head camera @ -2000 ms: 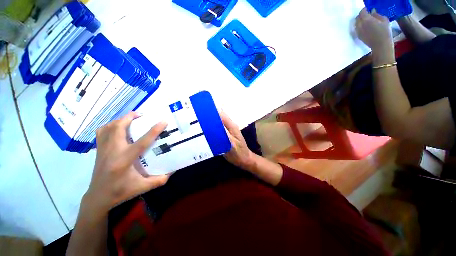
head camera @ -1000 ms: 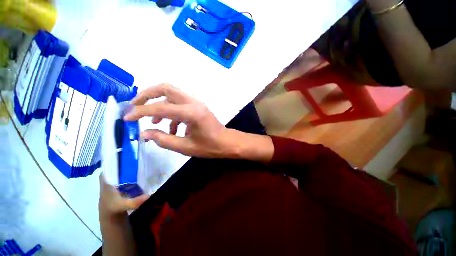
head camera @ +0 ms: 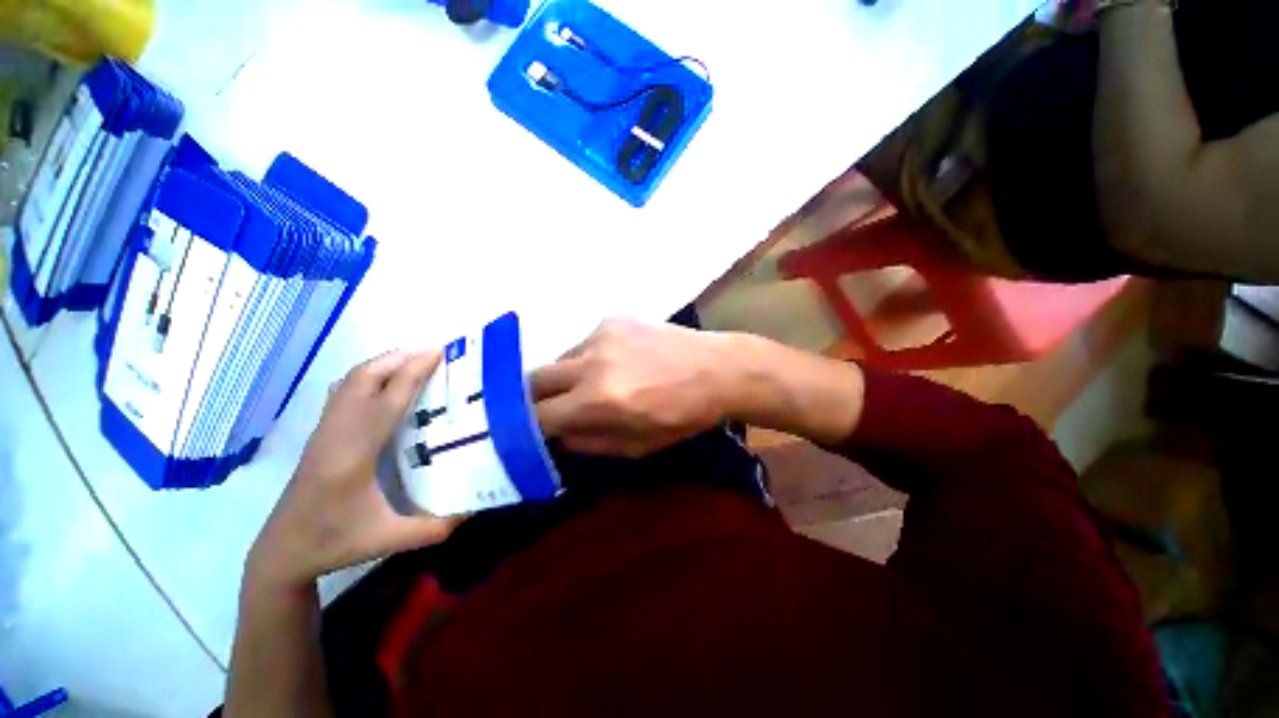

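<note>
A white retail box (head camera: 456,442) with a blue right end and a printed cable picture is held above the table's front edge, its printed face up. My left hand (head camera: 344,463) grips its left end, thumb at the near side and fingers at the far side. My right hand (head camera: 624,390) is at the box's blue right end, fingers bent and partly hidden behind that edge. Whether they hold a flap or something inside is hidden. A blue insert tray (head camera: 600,98) with a coiled black USB cable (head camera: 652,129) and two silver connectors lies on the table beyond.
Two stacks of flat cartons, a nearer one (head camera: 232,323) and a farther one (head camera: 87,190), stand at the left. A yellow thing (head camera: 84,25) is at the top left. A red stool (head camera: 954,302) and another person's arm (head camera: 1157,140) are at the right.
The box has turned from edge-on to printed face up and moved right. My right hand has moved from the box's upper side to its blue right end. My left hand has come up into fuller view.
</note>
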